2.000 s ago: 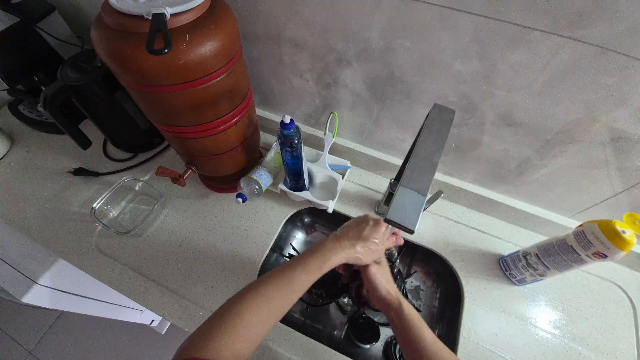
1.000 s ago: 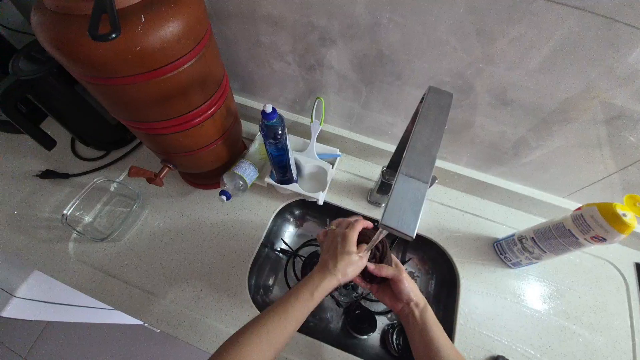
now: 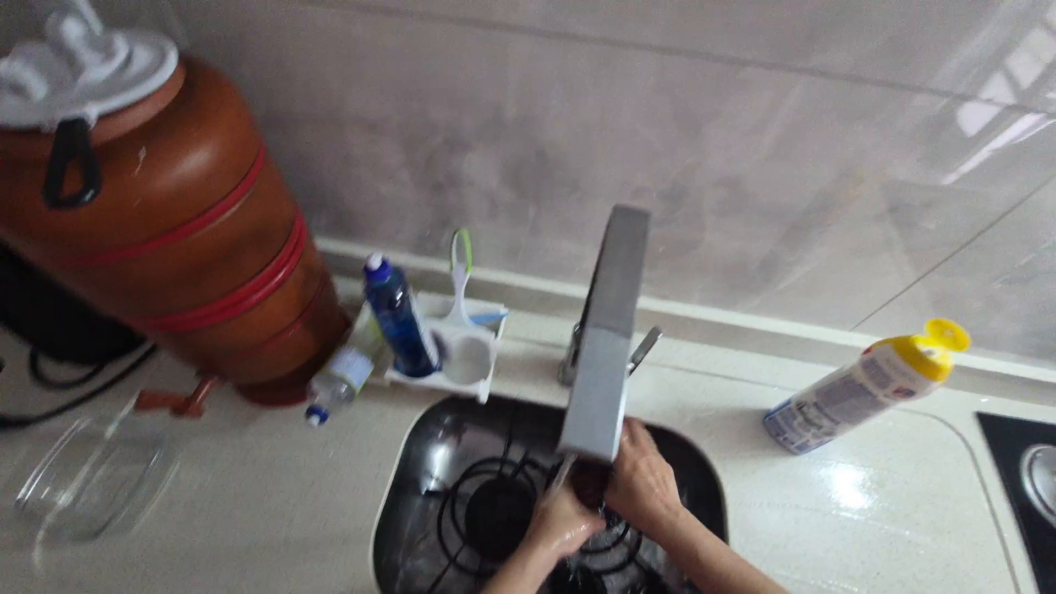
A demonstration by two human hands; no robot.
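Note:
Under the spout of the square metal faucet (image 3: 606, 355), my left hand (image 3: 563, 520) and my right hand (image 3: 645, 478) hold a small dark round object (image 3: 591, 483) between them, partly hidden by the spout and fingers. A thin stream of water falls by my left hand, and both hands look wet. Below them, the dark sink basin (image 3: 462, 429) holds black wire stove grates (image 3: 452, 516) and a round black piece (image 3: 500, 516). More dark parts lie at the bottom edge, too blurred to name.
Left of the faucet stand a white caddy (image 3: 466, 359), a blue soap bottle (image 3: 400, 318) and a tipped clear bottle (image 3: 340, 381). Farther left are a clay water filter (image 3: 223, 231) and a glass dish (image 3: 95, 478). A yellow-capped bottle (image 3: 858, 388) and a cooktop (image 3: 1019, 470) are right.
My hands, close together over the sink in both earlier frames, are now apart on either side of the dark round object. The view has shifted.

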